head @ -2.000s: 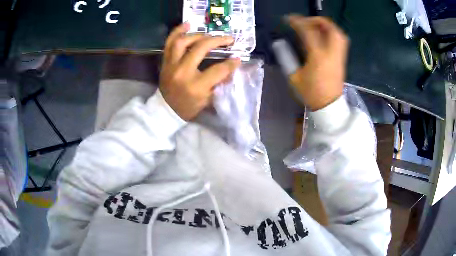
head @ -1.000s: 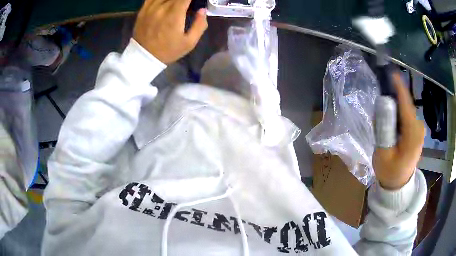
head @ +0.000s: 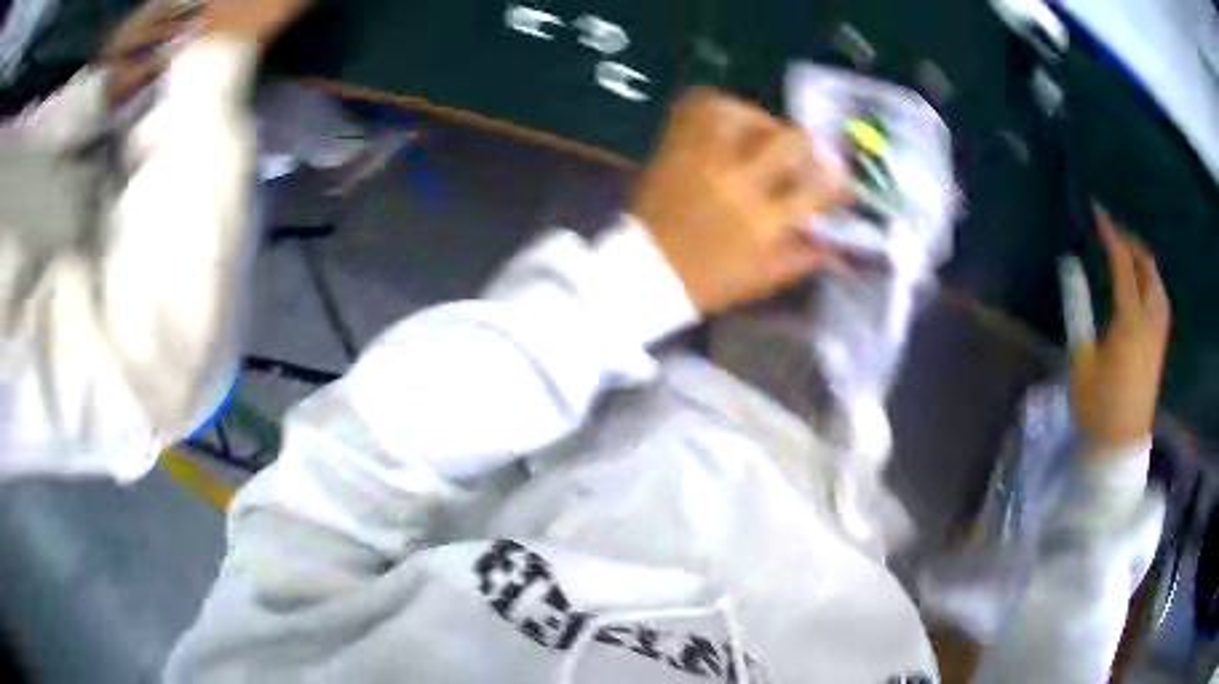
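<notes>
The view is blurred. The white socket housing (head: 929, 147) lies open side up at the bench's front edge, with a green circuit board (head: 876, 174) and yellow part inside. My left hand (head: 735, 201) grips its left side, covering that edge. A clear plastic bag (head: 862, 361) with white cord hangs from its near side toward my lap. My right hand (head: 1130, 334) is right of the housing at the bench edge, a pale wrap (head: 1076, 301) on one finger. A dark handle seems to lie by its fingertips; blur hides whether it is held.
Several small white clips (head: 622, 80) lie on the dark green bench (head: 441, 60), left of the housing. Another person's sleeve (head: 174, 267) and hand are at far left. A clear bag (head: 1029, 454) hangs beside my right wrist. Blurred white items lie at upper right.
The view has shifted and tilted, showing the board inside the housing again. My left hand has closed on the housing's side. My right hand has moved to the bench edge. The other person has entered view.
</notes>
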